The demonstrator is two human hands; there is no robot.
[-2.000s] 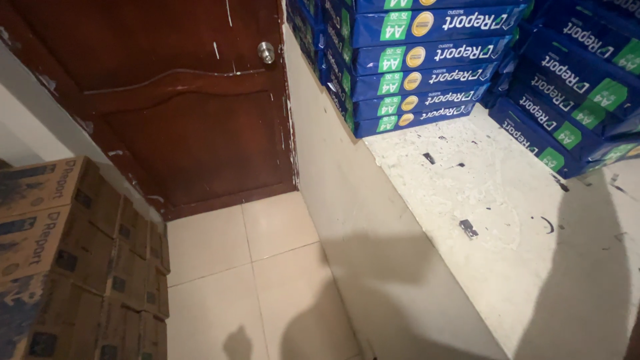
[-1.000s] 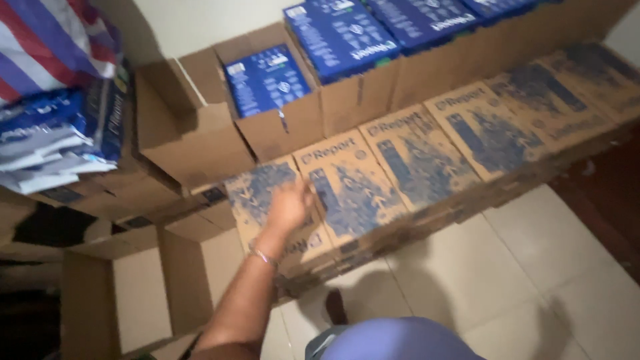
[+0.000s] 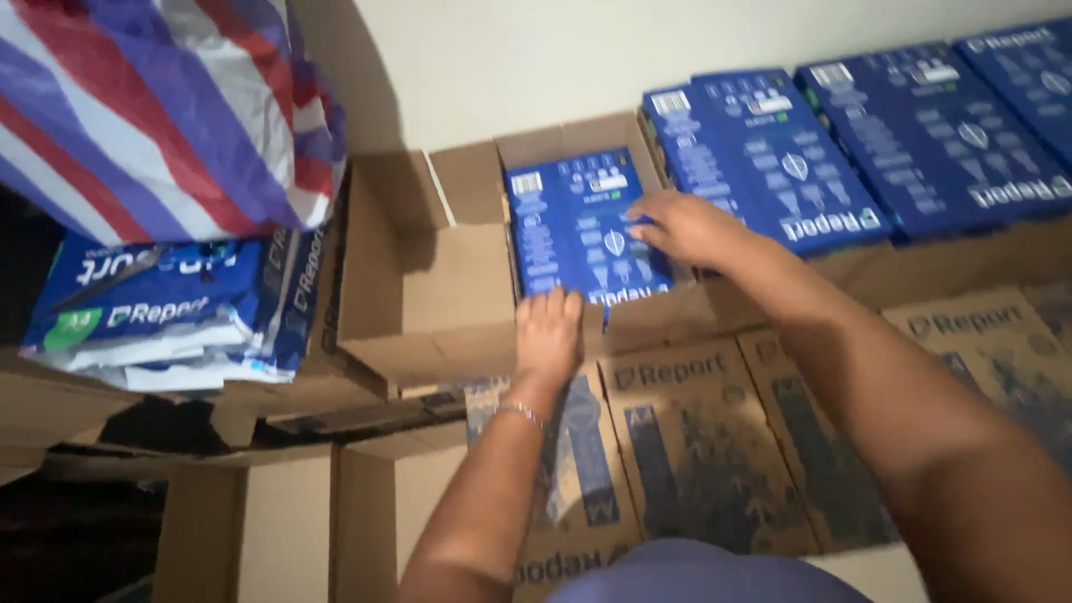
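A blue Report paper ream [image 3: 578, 222] lies inside an open cardboard box [image 3: 653, 314]. My left hand [image 3: 548, 335] rests at the near left corner of that ream, over the box's front wall, with its fingertips out of sight between them. My right hand [image 3: 687, 226] reaches across from the right and touches the ream's right side with curled fingers. Whether either hand grips the ream cannot be told. To the left of it stands an open box [image 3: 452, 276] with bare cardboard inside. More blue reams [image 3: 770, 159] fill the boxes on the right.
Closed Report cartons [image 3: 695, 444] line the near side. Open boxes [image 3: 364, 519] stand low at the left. A striped plastic bag [image 3: 167, 117] sits above torn blue ream wrappers [image 3: 167, 310] at the far left. A pale wall [image 3: 502, 59] rises behind the boxes.
My left hand has moved from above the closed cartons to the ream in the open box. My right hand has come into view at the same ream. The view has swung from the door to the boxes.
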